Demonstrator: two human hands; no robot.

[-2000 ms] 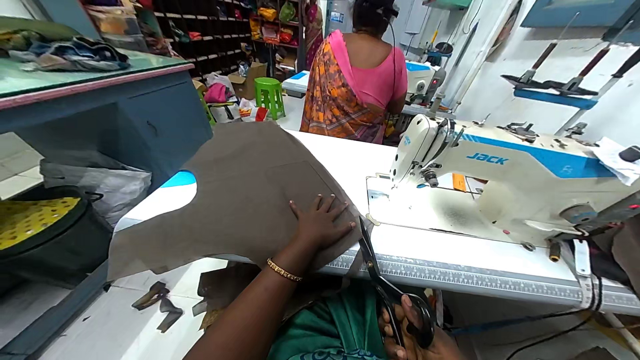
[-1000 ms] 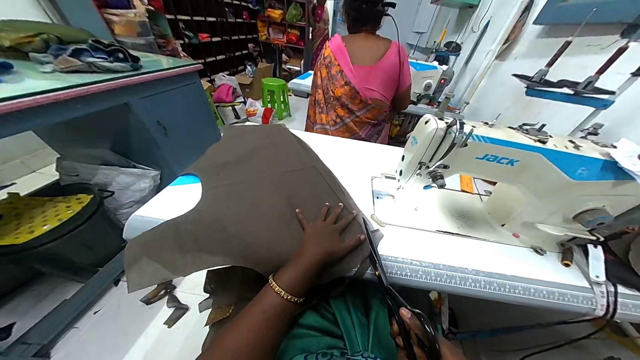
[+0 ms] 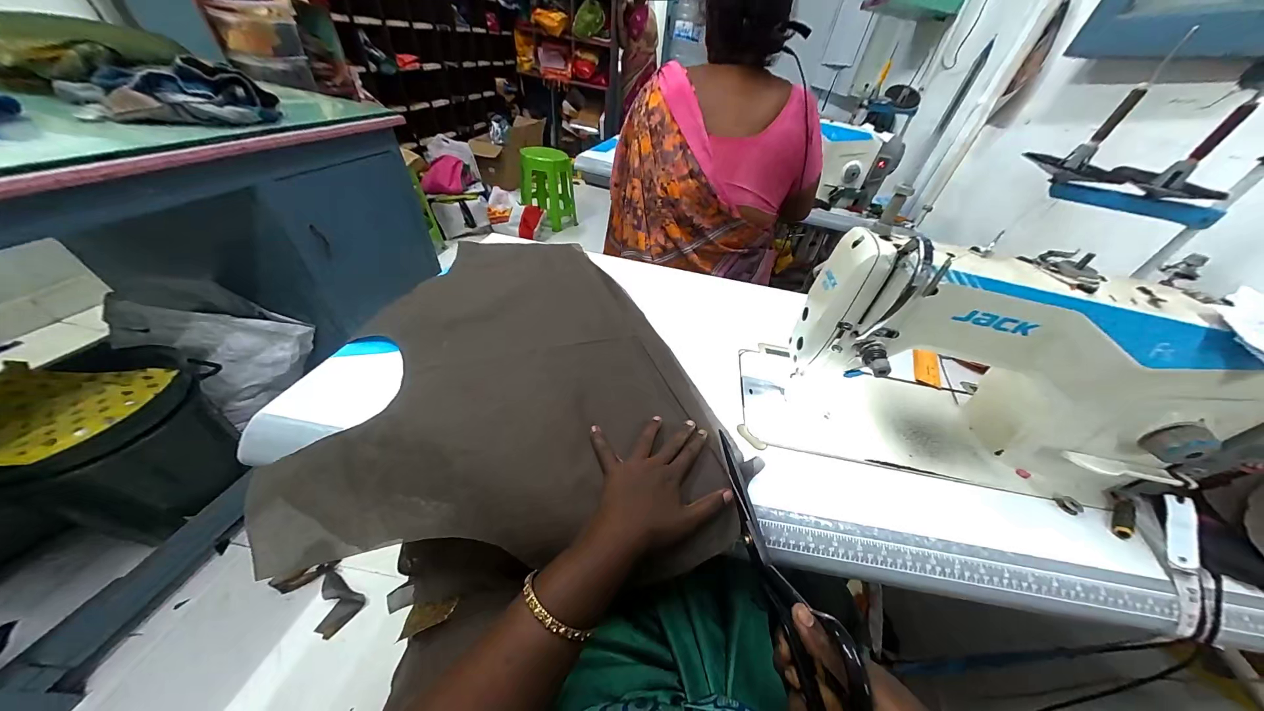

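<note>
A greyish-brown fabric piece (image 3: 494,385) with curved cut-outs lies over the white sewing table (image 3: 691,306) and hangs past its front edge. My left hand (image 3: 652,489) rests flat on the cloth with its fingers spread, close to the right edge. At the lower right, my right hand (image 3: 825,657) grips the black-handled fabric scissors (image 3: 755,538), whose blades point up along the cloth's right edge near my left fingertips. How far the blades are apart is hard to tell. More dark cloth (image 3: 459,612) hangs below, over my green garment (image 3: 691,642).
A Jack industrial sewing machine (image 3: 1047,346) stands on the right of the table. A measuring tape (image 3: 948,563) runs along the front edge. Beyond sits a person (image 3: 726,168) with their back turned. At left are a black bin (image 3: 89,464) and a glass-topped counter (image 3: 326,128); cloth scraps (image 3: 341,602) lie on the floor.
Between the earlier frames and now, my left hand stays spread on the cloth and the scissors stay in my right hand by its right edge. The view has shifted slightly.
</note>
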